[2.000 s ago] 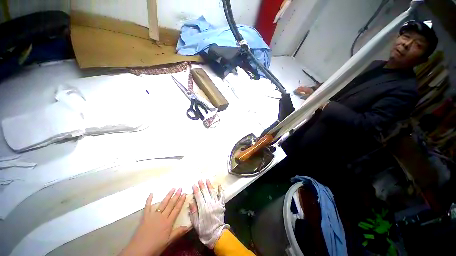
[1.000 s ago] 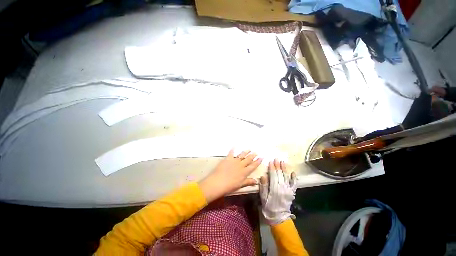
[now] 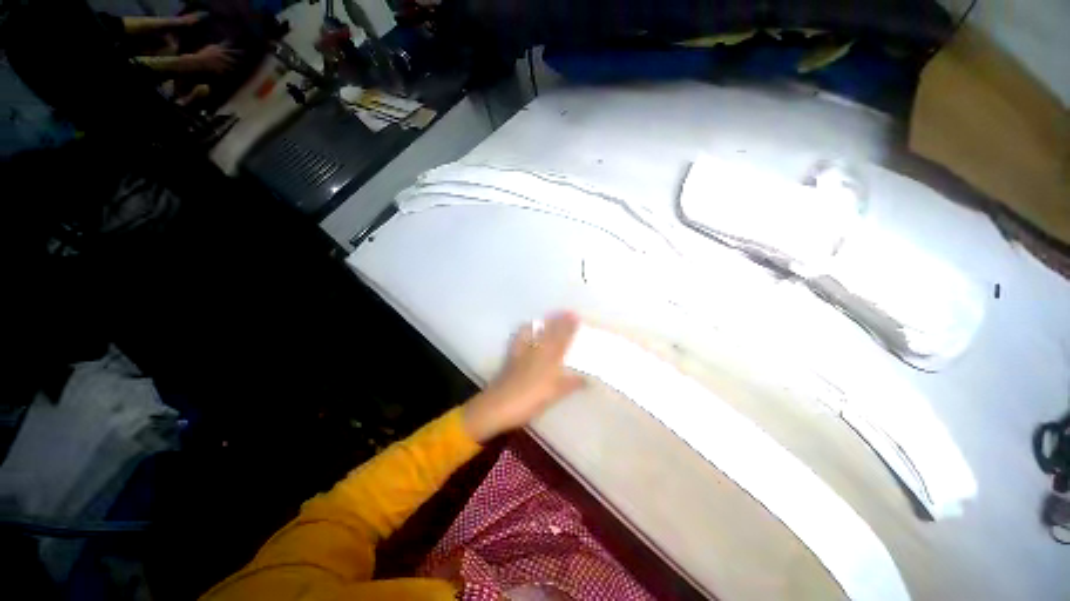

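A long curved white fabric strip (image 3: 733,448) lies flat on the white-covered table, running from my left hand to the lower right. My bare left hand (image 3: 532,378) is at the strip's near-left end, slightly blurred, thumb apart from the fingers. It shows no clear grip on the fabric; whether it touches the strip is hard to tell. My right hand is out of the picture. More white strips (image 3: 898,440) lie to the right, with dark edge lines showing.
A bundle of narrow white strips (image 3: 516,188) lies at the table's far left. Stacked white cut pieces (image 3: 810,229) lie further back. Black shears handles (image 3: 1055,452) show at the right edge. Brown cardboard (image 3: 997,135) stands back right. Another person's hands (image 3: 205,56) show upper left.
The view has swung left; the iron, block and gloved right hand have left it. My left hand has moved from the strip's right part to its left end.
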